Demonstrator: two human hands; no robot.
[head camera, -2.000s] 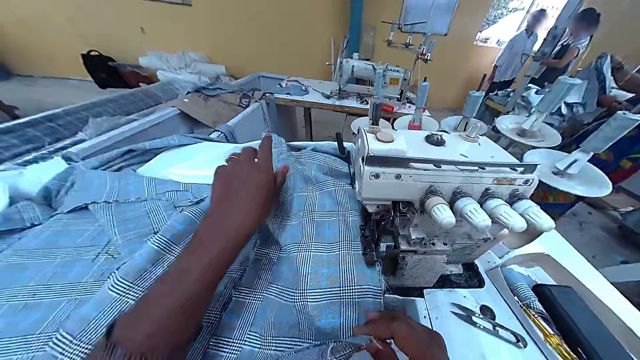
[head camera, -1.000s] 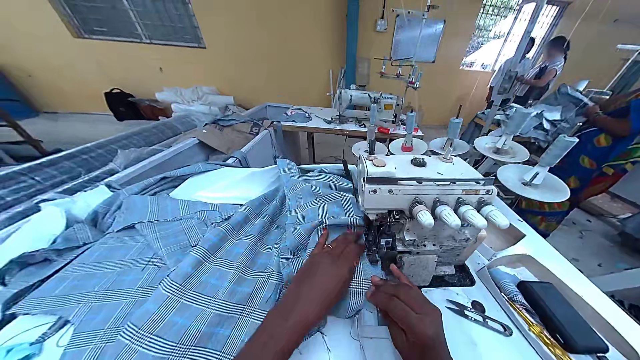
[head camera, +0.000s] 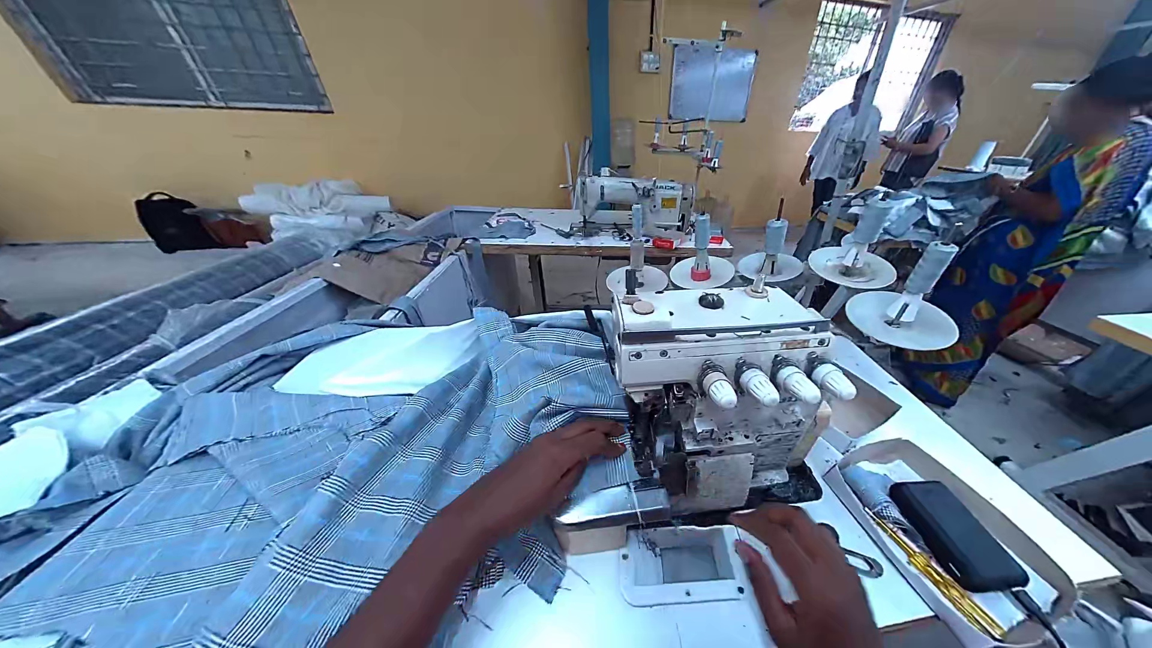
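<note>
Blue-grey checked fabric (head camera: 450, 432) spreads over the left of the work table and runs up to the left side of a white overlock sewing machine (head camera: 724, 346). My left hand (head camera: 576, 450) lies on the fabric beside the machine's needle area, fingers slightly bent. Thread trails from the metal plate (head camera: 612, 506) just below it. My right hand (head camera: 805, 571) rests at the right edge of a white frame with a square opening (head camera: 681, 560), fingers apart, with no cloth in it. Thread snips (head camera: 850, 553) lie partly hidden behind that hand.
A tray (head camera: 1062, 553) at the right holds a black phone-like device (head camera: 958, 535) and a thread cone. Thread cones on round white holders (head camera: 902, 321) rise behind the machine. Another sewing machine (head camera: 634, 202) stands farther back. Co-workers (head camera: 1035, 225) are at the right.
My right hand has moved away from the needle area toward the near right, uncovering the square-holed frame. Two seconds ago my left hand was farther back on the fabric. The view has shifted.
</note>
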